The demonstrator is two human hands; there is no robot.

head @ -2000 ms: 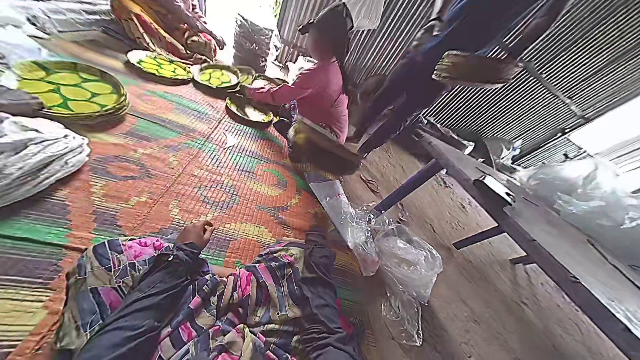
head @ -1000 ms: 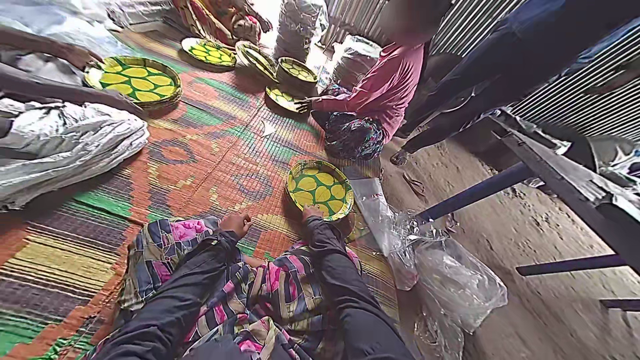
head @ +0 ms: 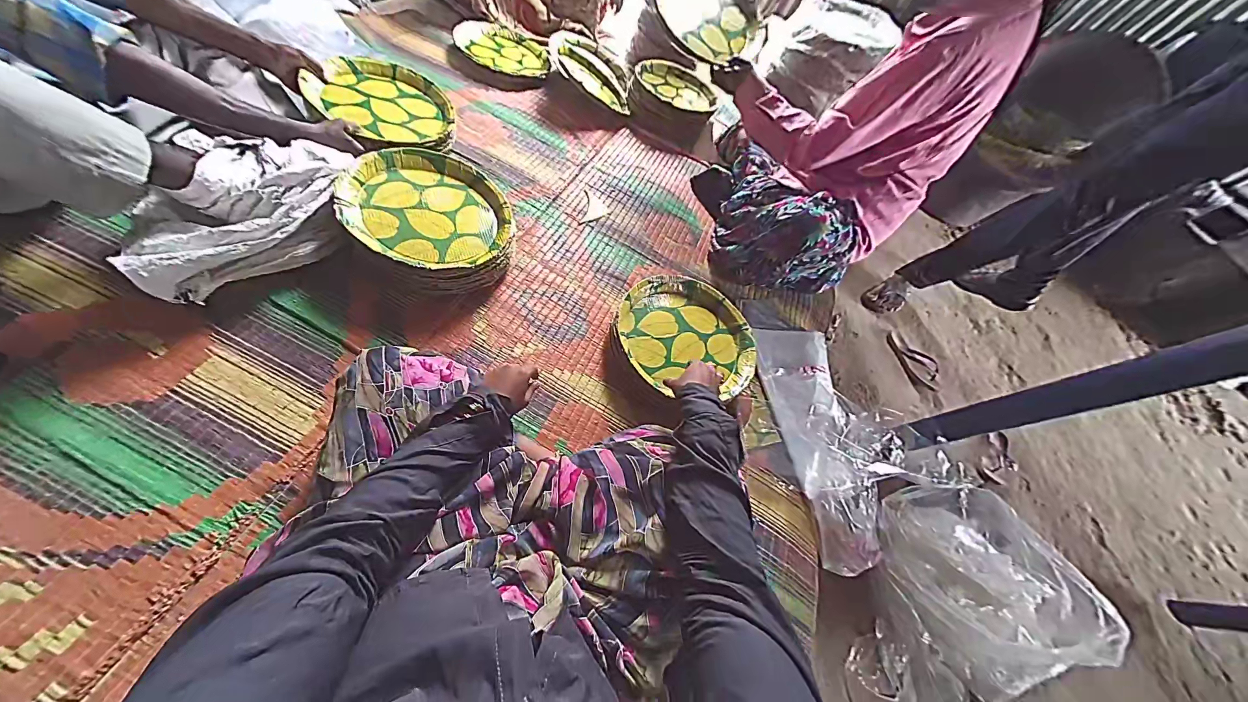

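My right hand lies at the near rim of a stack of round green-and-yellow plates on the woven mat; whether its fingers grip the rim is unclear. My left hand rests by my knee on the patterned cloth over my lap, fingers curled, with nothing visible in it. Ahead and to the left stands another stack of similar plates, close to a further stack that a person at the left touches with both hands.
A person in a pink top sits ahead right, a hand at a raised plate. More plates stand at the back. Clear plastic bags lie at the right beside a dark pole. Someone stands at the far right near a sandal.
A plate stack now stands at the left centre of the mat, where the bare mat showed one second ago. The person in pink has raised a plate. My hands have hardly moved since then.
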